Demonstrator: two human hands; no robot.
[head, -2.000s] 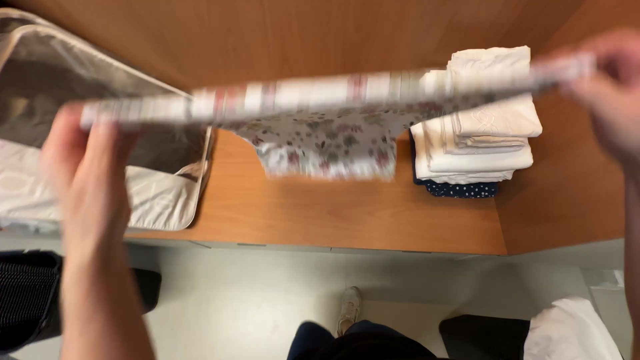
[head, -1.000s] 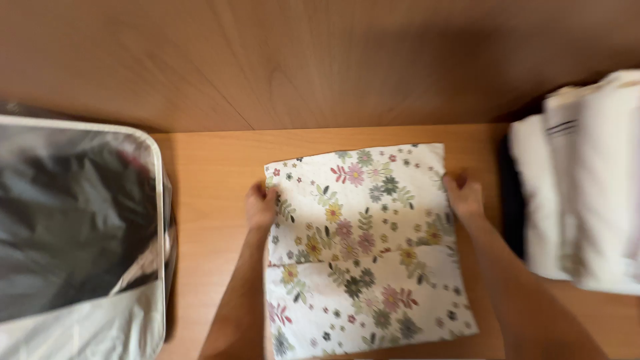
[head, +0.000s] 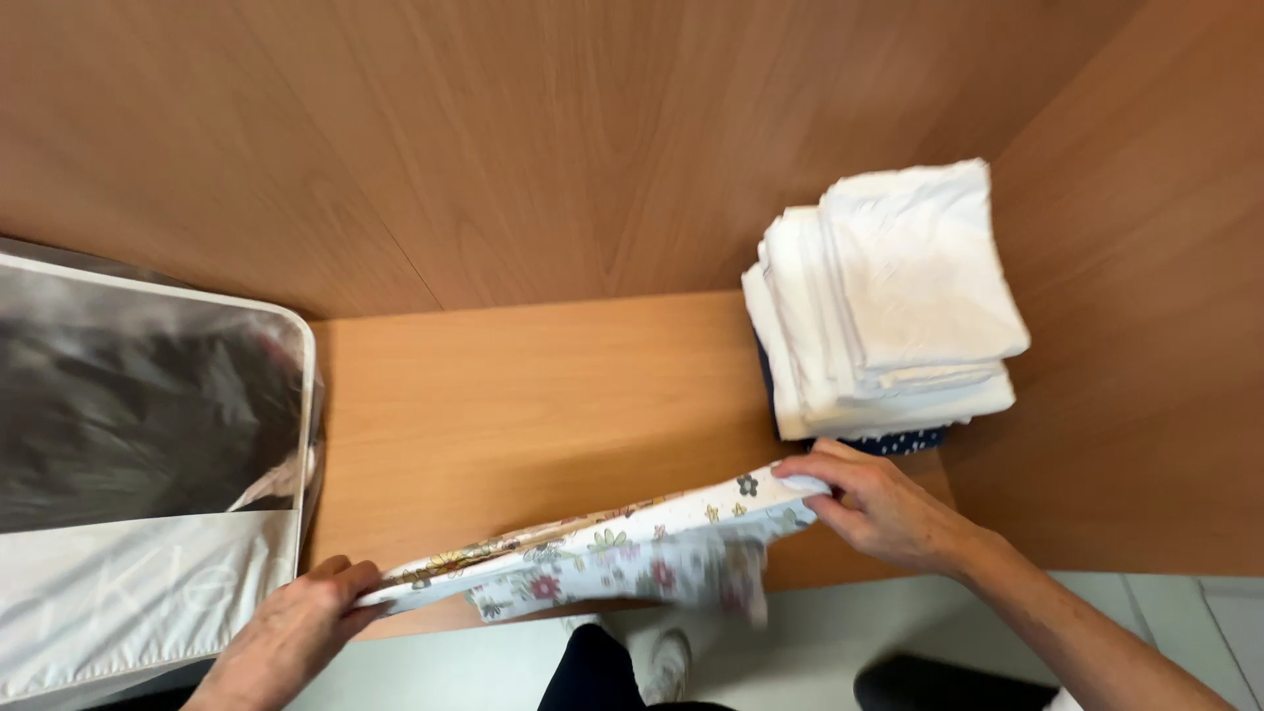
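Note:
A white cloth with a floral print is stretched between my two hands over the front edge of the wooden shelf, its lower part hanging down and partly blurred. My left hand grips its left end, close to the zippered bag. The right end is pinched by my right hand, which is higher and just in front of the stack of folded white cloths. Beneath that stack lies a dark blue cloth with white dots.
A clear-topped storage bag with white piping stands at the left, dark contents inside. Wooden panels rise behind and at the right of the shelf surface. Below the shelf edge are a pale floor and a white shoe.
One second ago the floral cloth lay spread on the shelf between my hands; now it is lifted and held taut by its ends, nearer the front edge. The view has shifted.

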